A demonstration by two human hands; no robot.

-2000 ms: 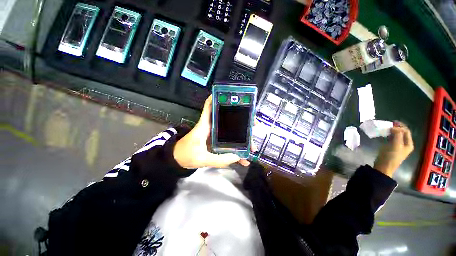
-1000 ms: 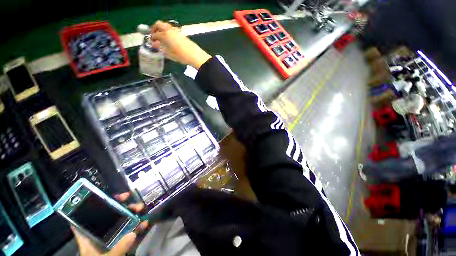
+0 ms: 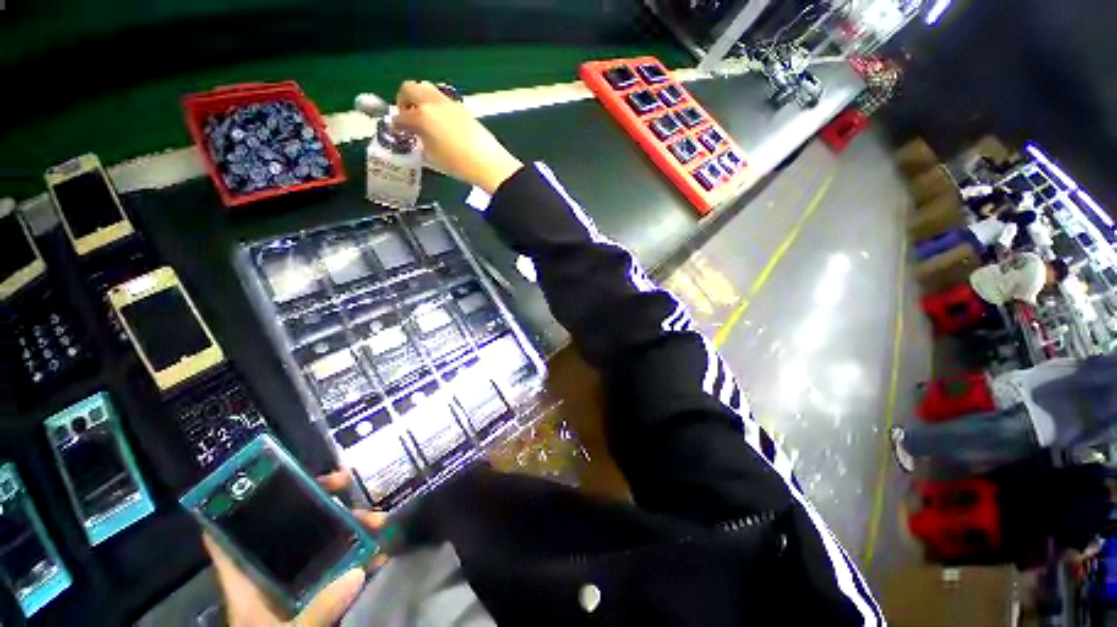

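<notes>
My left hand holds a teal phone housing at the lower left, its dark window and the round hole with green patches facing up. My right hand is at the top of a white dispenser bottle, its fingers at the metallic cap. Whether the fingers grip anything there cannot be told. The clear blister tray lies between my hands, with pale modules in its pockets.
The black foam tray at the left holds teal housings, gold-framed phone halves and keypad halves. A red bin of small dark parts stands behind. A red slotted tray lies farther right. People sit or stand across the aisle at far right.
My right hand has moved from the white paper to the dispenser bottles. My left hand still holds the teal housing. The camera view has turned right, so the bench appears shifted left.
</notes>
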